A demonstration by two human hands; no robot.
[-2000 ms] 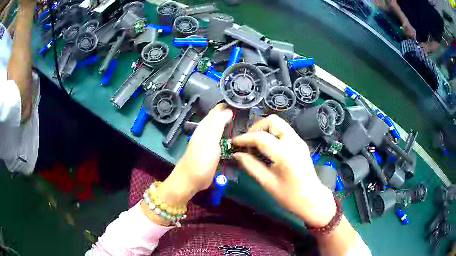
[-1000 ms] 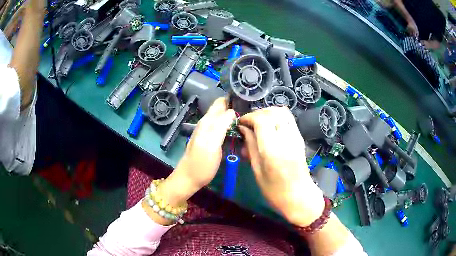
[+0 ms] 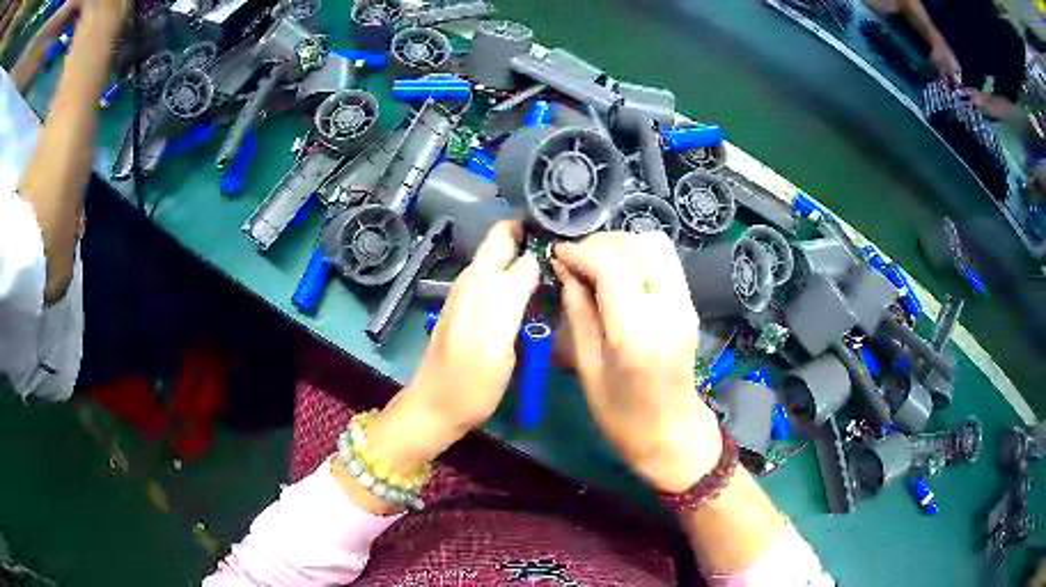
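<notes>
A grey fan unit with a spoked round head point(image 3: 571, 181) points away from me at the middle of the view. My left hand point(image 3: 476, 333) holds it at the neck, below the head. My right hand point(image 3: 629, 333) pinches at the small green circuit board point(image 3: 544, 248) at the neck, with thumb and finger. A blue battery cell point(image 3: 533, 376) hangs on thin red wires below the board, between my hands. The handle is mostly hidden by my hands.
Grey fan units point(image 3: 369, 243) and blue cells point(image 3: 431, 91) lie heaped on the green worktop point(image 3: 270, 281). A pale edge strip point(image 3: 751, 175) divides it from the green belt point(image 3: 791, 126). A neighbour's arm point(image 3: 71, 126) is at left. Another person point(image 3: 969, 52) is beyond the belt.
The board and both hands have moved up toward the fan head. The blue cell has swung up and inward, between my hands. A unit with a blue cell has shifted on the belt at right.
</notes>
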